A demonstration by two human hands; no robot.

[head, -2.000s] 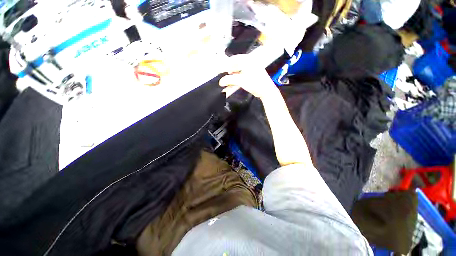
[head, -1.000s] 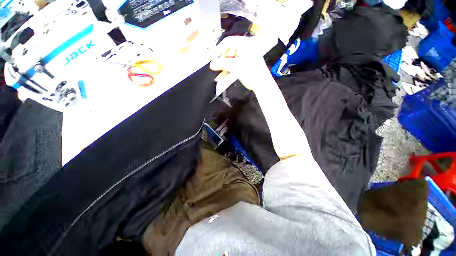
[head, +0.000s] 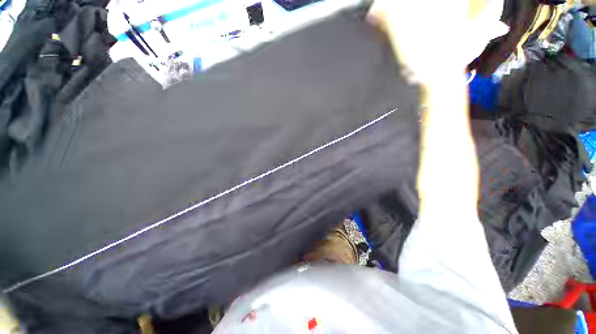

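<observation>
A long black garment [head: 215, 130] is stretched up across the view, with a thin pale seam line [head: 261, 176] running diagonally along it. My right hand [head: 425, 32] is at the upper right, overexposed and blurred, gripping the garment's upper right end. At the lower left edge a small skin-toned patch [head: 8, 321] shows under the cloth's end. It may be my left hand, cut off by the edge; its fingers and grip cannot be made out.
The white sewing machine [head: 189, 29] is at the top, partly covered by the garment. Dark clothes [head: 49, 78] are piled at left. More black cloth [head: 510, 189] lies at right, with a blue crate [head: 585, 228] and a red object [head: 575, 293] at the right edge.
My right hand has moved up and to the right with the garment. The cloth is raised and spread wider, now covering the white table and the orange-yellow scissors seen before.
</observation>
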